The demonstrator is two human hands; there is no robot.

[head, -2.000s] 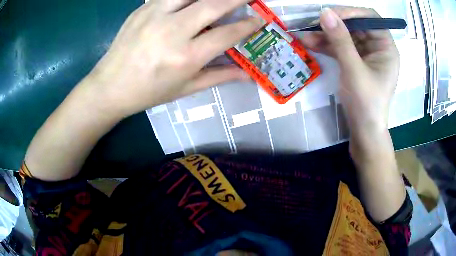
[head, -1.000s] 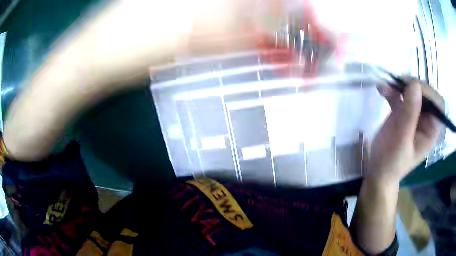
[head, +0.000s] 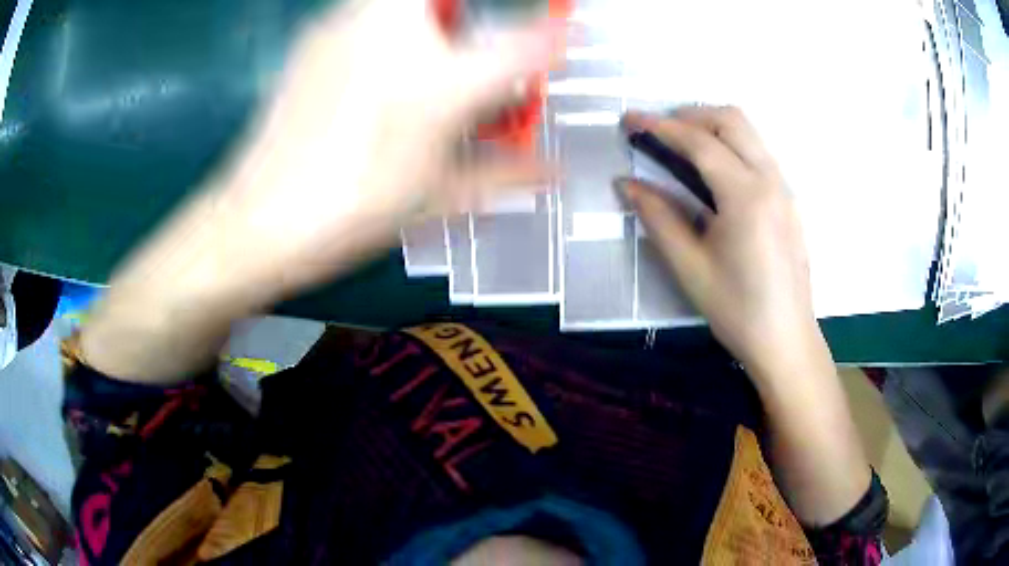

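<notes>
My left hand [head: 387, 122], blurred, is at the upper middle, around an orange-red housing [head: 518, 119]. The fingers hide most of the housing, and its inside cannot be made out. My right hand [head: 725, 199] is right of it, low over the sticker sheets [head: 511, 257], with the black tweezers [head: 673, 166] between its fingers. The tweezers' tips cannot be made out. The sheets show grey rectangles in rows with small white gaps.
The dark green bench top [head: 133, 133] lies at left and shows along the front edge. More sheets [head: 965, 166] are stacked at the right. Below the edge are a carton [head: 891, 453] at right and a pale bag or box with yellow marks [head: 266, 352] at left.
My left hand has moved left with the housing. My right hand went out to the right and is now back left over the grey rectangles. The sheets lie differently, with stepped lower edges at left.
</notes>
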